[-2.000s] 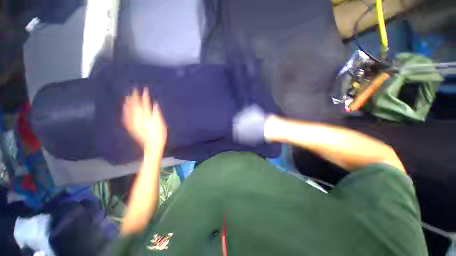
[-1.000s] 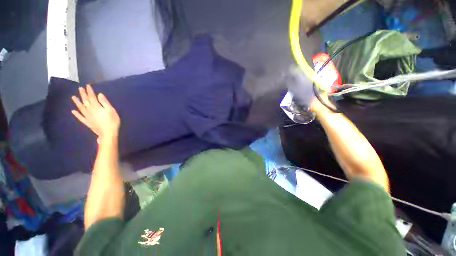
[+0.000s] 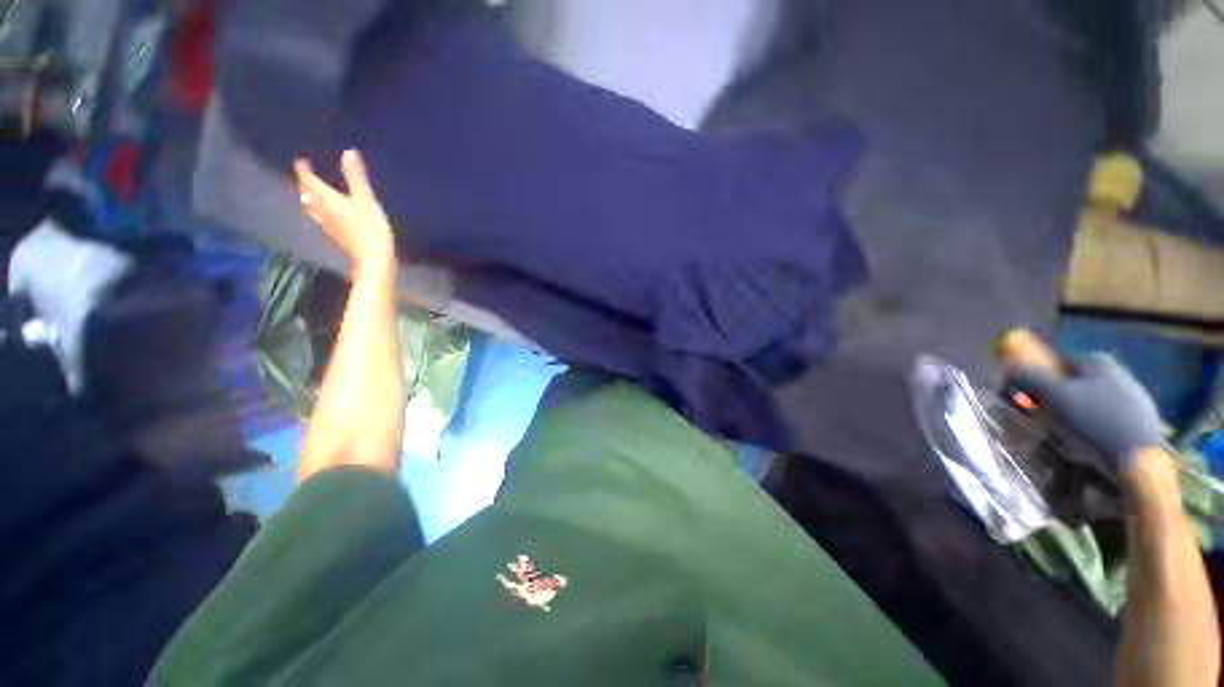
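Note:
The navy garment (image 3: 577, 175) lies over the dark padded form, smooth at the left and bunched in folds toward its right end. My bare left hand (image 3: 346, 215) is at the garment's lower left edge, fingers spread, holding nothing. My right hand (image 3: 1094, 403), in a grey glove, is closed on the handle of the steam iron (image 3: 977, 450) at the right, apart from the garment. The iron's silver soleplate is tilted and faces left. The picture is somewhat blurred, and whether my left hand touches the cloth is unclear.
The charcoal padded table (image 3: 940, 201) spans the upper right. Green cloth (image 3: 1074, 557) shows below the iron. A tan board (image 3: 1141, 269) is at the right edge. Dark garments (image 3: 121, 470) and a pale cloth (image 3: 65, 275) are at the left. Blue material (image 3: 490, 416) lies below the table edge.
My gloved right hand left the garment, took the iron and now holds it tilted at the right. My left hand moved from on top of the garment to its lower edge. The view has turned.

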